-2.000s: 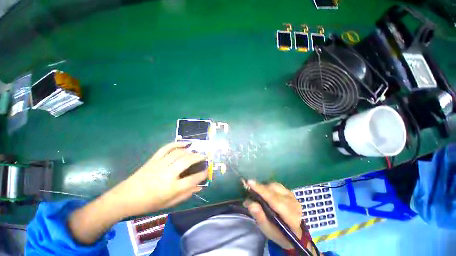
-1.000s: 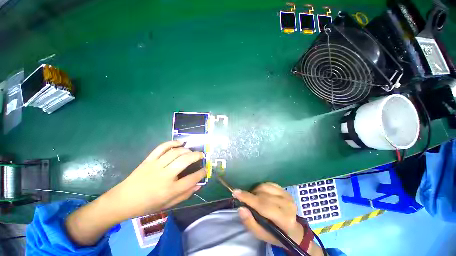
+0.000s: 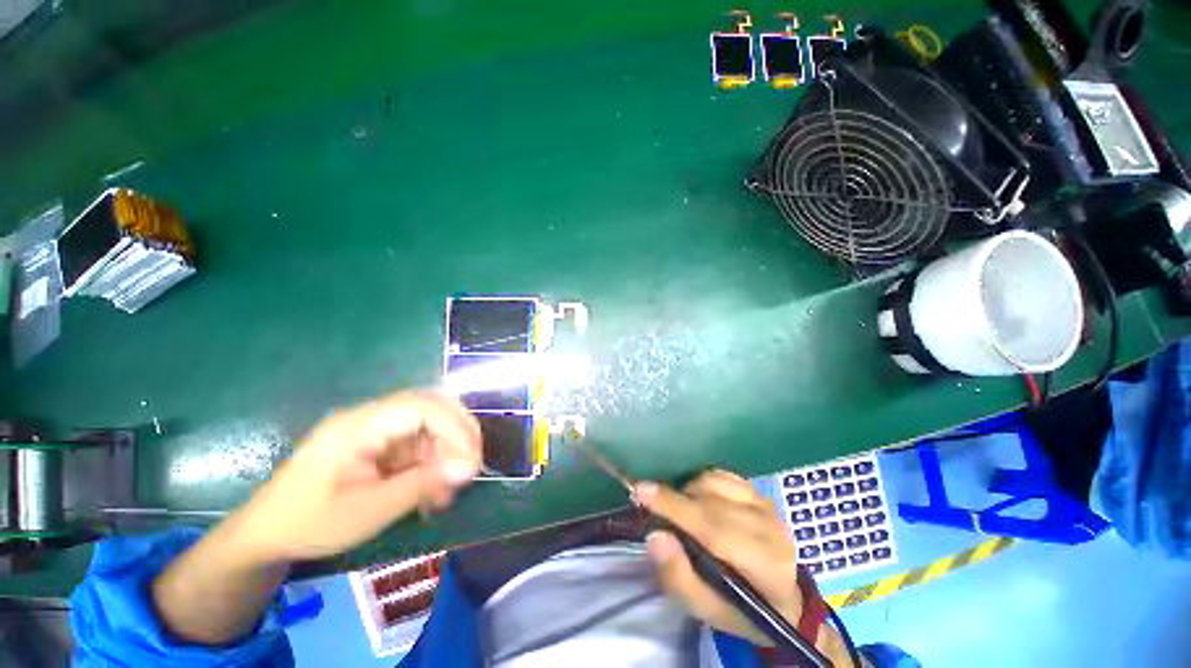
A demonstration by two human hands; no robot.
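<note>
Three LCD display modules (image 3: 494, 326) lie joined in a column on the green mat, dark screens with white edges, orange-gold strips and small hooked tabs on their right side. Glare whitens the middle one. My left hand (image 3: 372, 476) is just left of the lowest module, fingers curled and blurred; I cannot tell whether it holds anything. My right hand (image 3: 725, 542) grips the black soldering iron (image 3: 718, 574), its thin tip just right of the lowest module, near the hooked tab. Whether the tip touches is unclear.
A stack of loose modules (image 3: 124, 248) and a solder reel (image 3: 33, 485) are at left. A fume fan (image 3: 856, 189), white cup-shaped container (image 3: 1012, 307) and soldering station (image 3: 1110, 128) stand at right. Finished panels (image 3: 781, 59) lie at the back. A blue sleeve (image 3: 1149, 457) shows far right.
My left hand has come off the lowest module and moved left, fingers curling. More of the lower screens shows. My right hand keeps the iron near the lowest module, slightly right of before.
</note>
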